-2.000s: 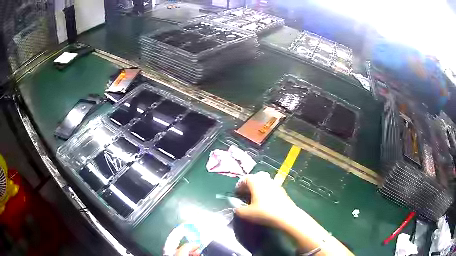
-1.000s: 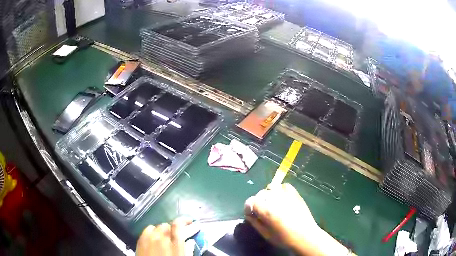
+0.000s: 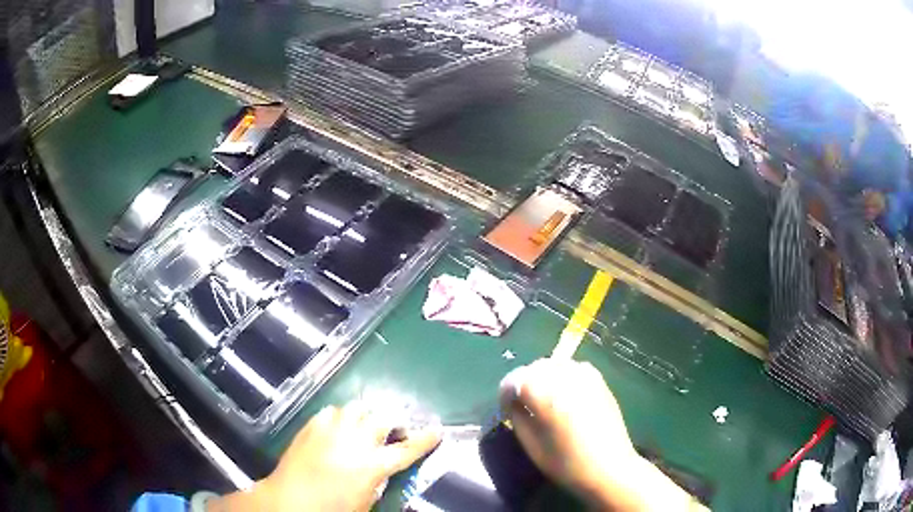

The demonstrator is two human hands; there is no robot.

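Observation:
A glossy dark display panel lies at the bottom centre, cut off by the frame edge, with a pale bright strip above it. A matte black block, probably the jig, is at its right. My left hand is at the panel's left, fingers stretched toward its upper left corner; whether it grips anything is unclear. My right hand is curled over the black block's upper right side; its fingertips are hidden, so I cannot tell what it holds.
A clear blister tray with black panels lies at left. A crumpled cloth and a copper-backed panel lie beyond my hands. Tray stacks stand at the back and right. A red stick lies at right.
My left hand has come further into view and reached right, toward the panel's top. My right hand, earlier nearer the cloth, has moved right, then shifted slightly further right.

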